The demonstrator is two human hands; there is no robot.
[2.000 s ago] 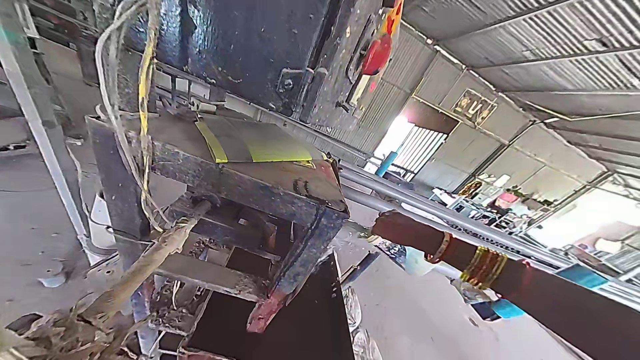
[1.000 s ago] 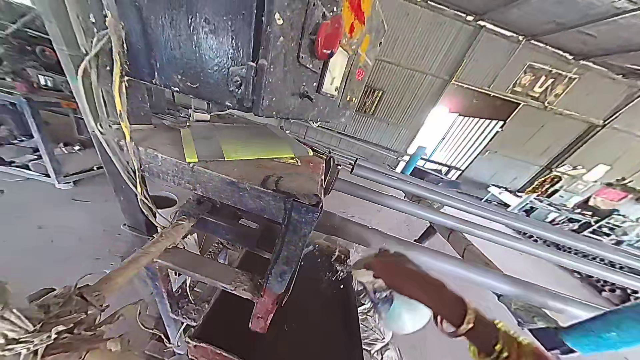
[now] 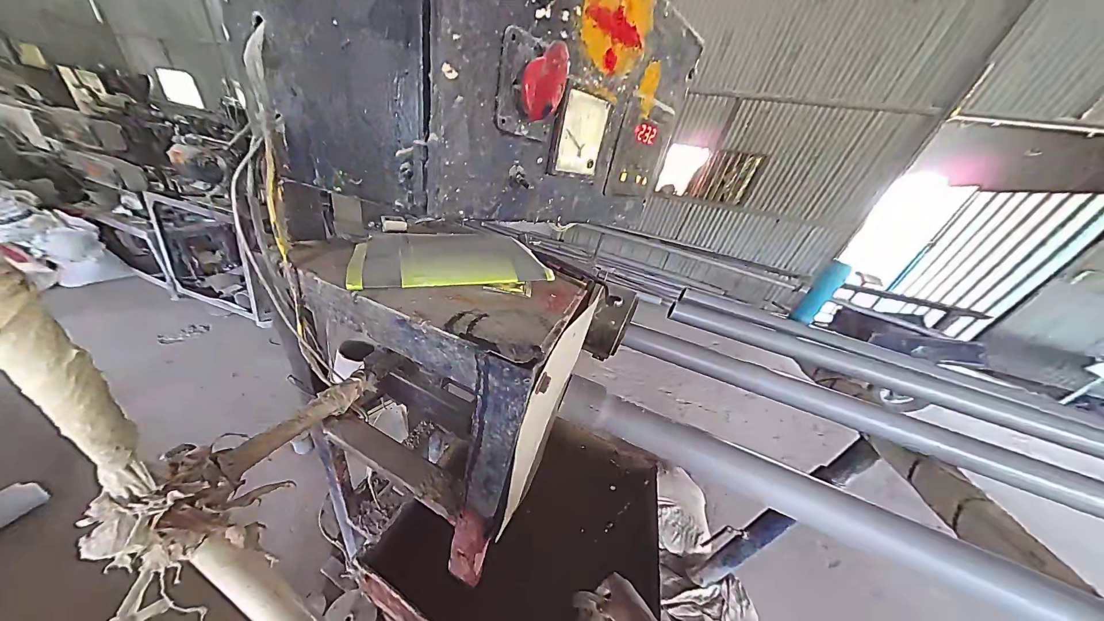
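Note:
At the bottom edge, a blurred brownish shape [image 3: 614, 597] may be part of my right hand; whether it holds anything cannot be told. It lies over a dark water-filled or dark-bottomed trough [image 3: 595, 509]. My left hand is out of view. Above the trough, a worn steel stand [image 3: 388, 315] carries a flat grey notebook or folder with yellow-green edges [image 3: 457, 261]. Behind it stands a dark metal control cabinet [image 3: 345, 112] with a red rotary switch [image 3: 545, 82], a dial meter [image 3: 581, 134] and a lit red display [image 3: 645, 133].
Long grey pipes [image 3: 776, 492] run from the stand toward the lower right. Cloth-wrapped pipes [image 3: 65, 379] with frayed ends cross the lower left. Loose cables [image 3: 250, 198] hang beside the cabinet. Crumpled sheeting [image 3: 681, 509] lies right of the trough. A cluttered metal rack [image 3: 203, 241] stands at left.
The bangled right forearm, plain at the right before, has dropped out of clear view at the bottom. The view has turned and come closer to the cabinet.

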